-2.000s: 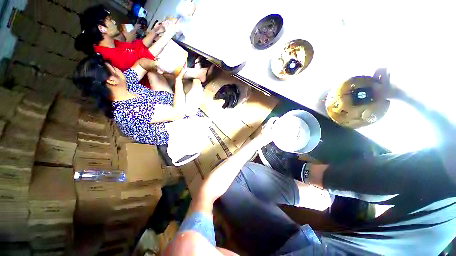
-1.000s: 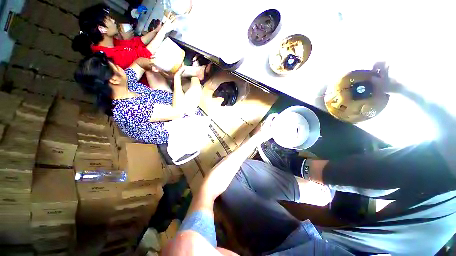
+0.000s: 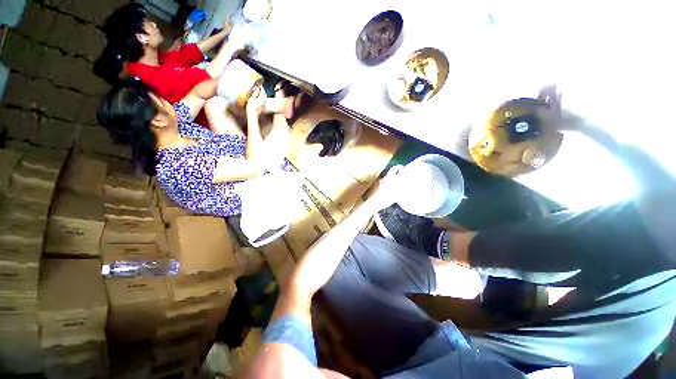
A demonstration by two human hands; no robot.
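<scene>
My left hand (image 3: 387, 185) reaches up from the bottom and holds the near rim of a white bowl (image 3: 439, 185), beside the table edge and above the floor. The bowl's open side faces me. My right hand (image 3: 550, 100), partly washed out by glare, is at the far rim of a gold bowl (image 3: 493, 144) and grips it; its fingers are hard to make out. The gold bowl has a dark centre mark with a pale round spot and lies at the near edge of the white table.
Another gold bowl (image 3: 428, 65) and a dark brown bowl (image 3: 379, 37) are on the glaring white table (image 3: 474, 37). Two people sit at left; the nearer holds a white bowl (image 3: 239, 80). Stacked cartons (image 3: 70, 296) carry a clear bottle (image 3: 141, 268). My legs fill the lower right.
The whole view has shifted slightly, moving things left and a little up. The nearer neighbour's white bowl has turned in their hands. Both my hands keep their holds.
</scene>
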